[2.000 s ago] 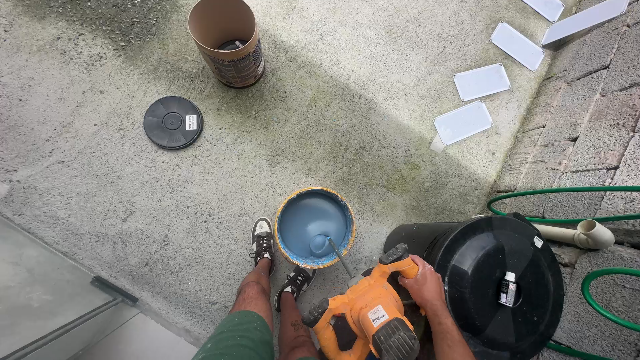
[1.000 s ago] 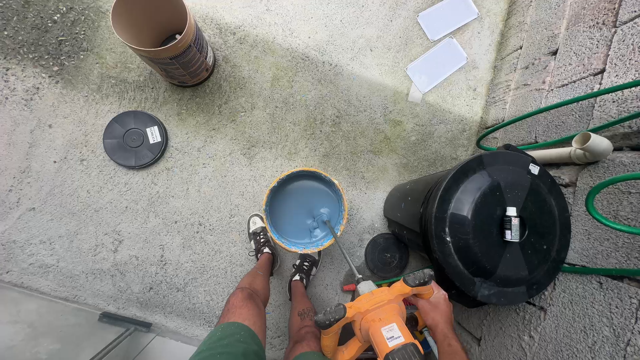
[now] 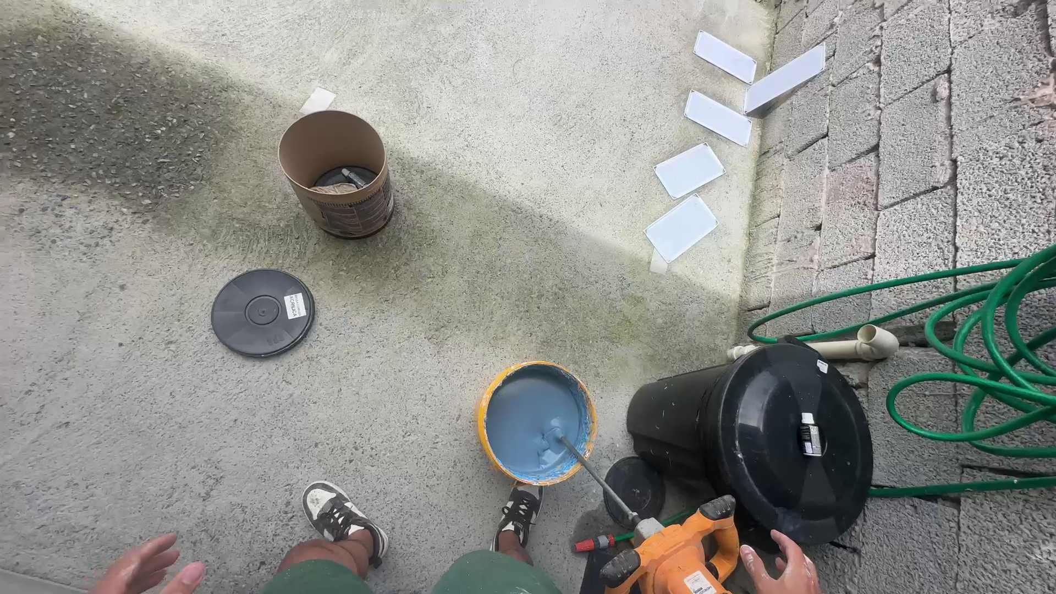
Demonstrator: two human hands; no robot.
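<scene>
An orange power paint mixer (image 3: 672,553) leans at the lower right, its metal shaft reaching into a yellow-rimmed bucket of blue paint (image 3: 536,421). The paddle end is hidden in the paint. Just right of the mixer's handle, my right hand (image 3: 780,569) is off it, fingers apart and empty. My left hand (image 3: 148,568) is at the bottom left, fingers spread, holding nothing. A small black round lid (image 3: 634,492) lies beside the bucket, near a red hose nozzle (image 3: 596,543).
A lidded black bin (image 3: 792,445) bearing a small bottle (image 3: 810,435) stands right of the bucket. Green hose (image 3: 990,371) and a beige pipe (image 3: 854,346) lie along the block wall. Farther off are a brown cardboard drum (image 3: 337,177), a black lid (image 3: 262,313) and several white panels (image 3: 681,229).
My right hand has let go of the mixer's handle. My left hand has come into view at the lower left. My feet now stand farther apart. The view has shifted.
</scene>
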